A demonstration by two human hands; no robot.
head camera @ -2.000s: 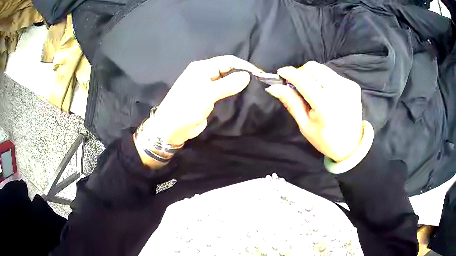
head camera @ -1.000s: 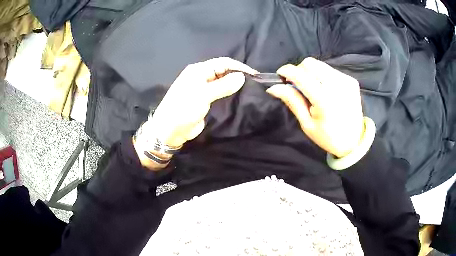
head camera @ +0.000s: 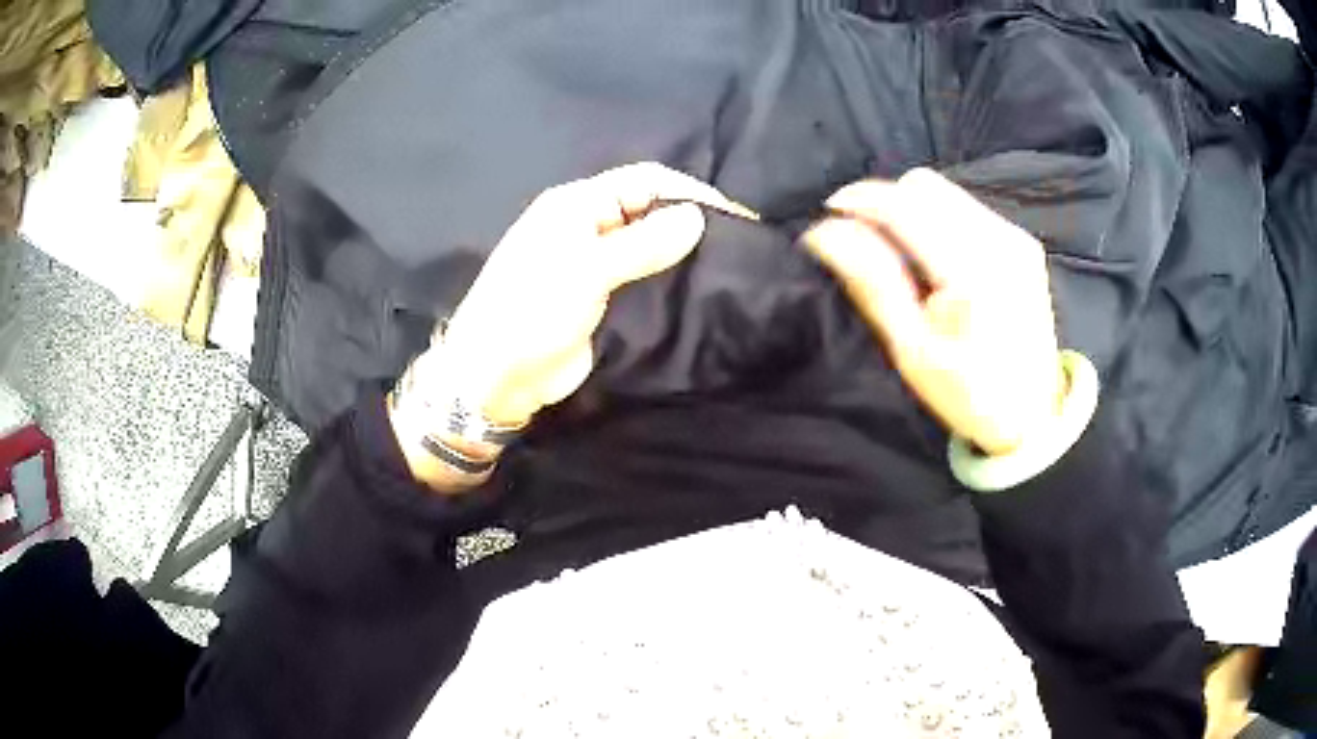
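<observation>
A large dark jacket (head camera: 535, 108) is spread in front of me, with seams and folds at the right. My left hand (head camera: 578, 282) pinches a dark fold of the jacket between thumb and fingers, index finger pointing right. My right hand (head camera: 946, 296) is just right of it, slightly blurred, with thumb and fingertips close together and not touching the left. Whether it holds a small tool cannot be told; none shows clearly between its fingers.
Tan garments (head camera: 188, 217) lie on the white table (head camera: 94, 159) at the left. Below are the speckled floor (head camera: 109, 347), a grey metal frame (head camera: 202, 498) and a red-edged object (head camera: 29, 484). More dark cloth (head camera: 1213, 58) lies at the upper right.
The thin grey tool tip seen between my hands earlier no longer shows. My right fingertips have moved slightly right, away from my left hand, which stays nearly still.
</observation>
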